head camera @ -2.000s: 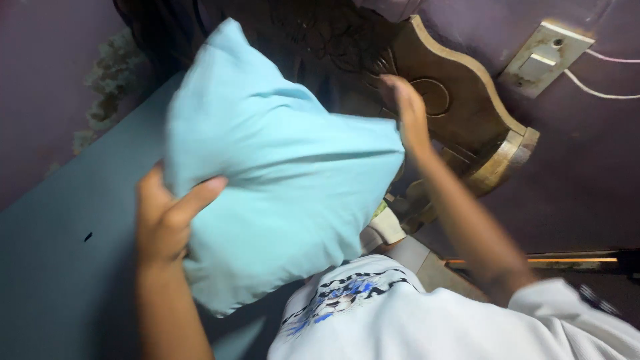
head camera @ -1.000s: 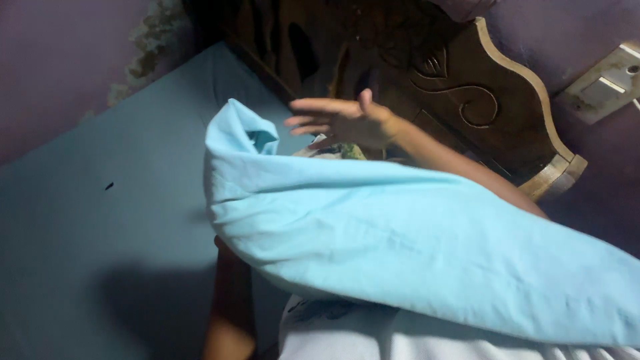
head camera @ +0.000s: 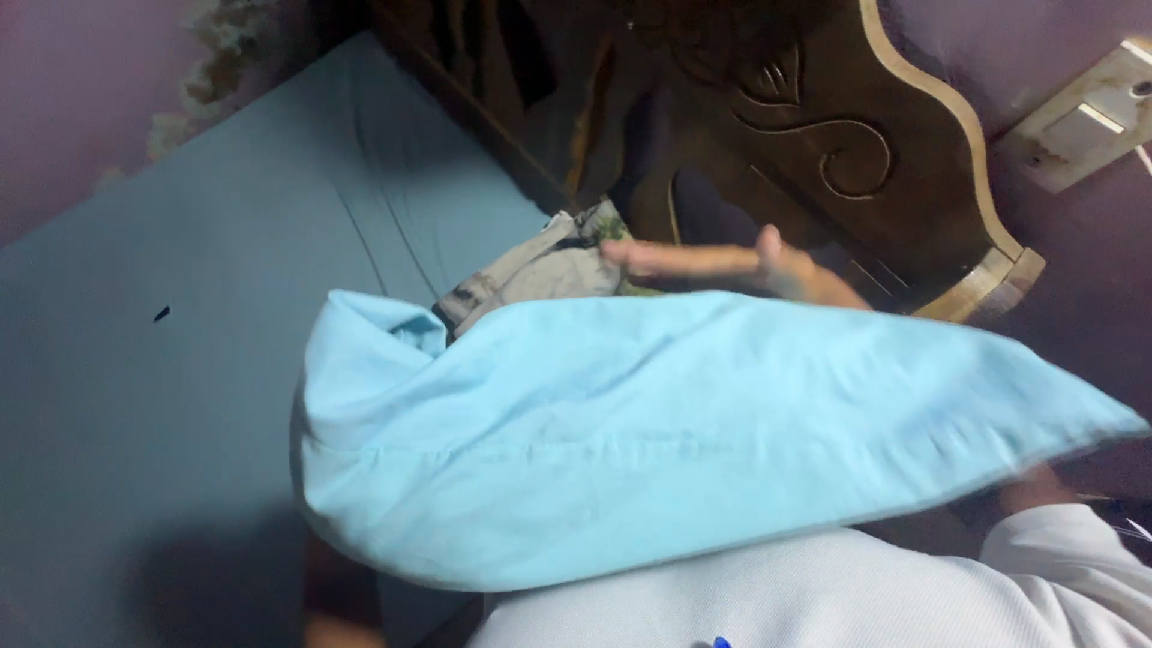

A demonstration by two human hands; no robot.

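A light blue pillow (head camera: pixel 630 432) lies lengthwise across the view in front of my white shirt, with a tucked fold at its left end. Behind its upper edge is my right hand (head camera: pixel 729 261), blurred, with the fingers stretched out to the left and the thumb raised; nothing shows in its grasp. The pillow covers my left hand; only part of the left forearm shows, dark, below the pillow's left end. Just left of my right fingertips is a grey patterned cloth (head camera: pixel 558 274), partly behind the pillow.
A bed with a blue sheet (head camera: pixel 207 270) extends on the left, with a small dark mark (head camera: pixel 162 313) on it. A carved wooden headboard (head camera: pixel 810 117) stands behind. On the purple wall at right is a switch plate (head camera: pixel 1080 126). The left wall has peeling patches.
Two seconds ago both hands were at the pillow's sides, with its broad face showing. The pillow has since turned lengthwise, my left hand has become hidden, and the grey cloth shows more.
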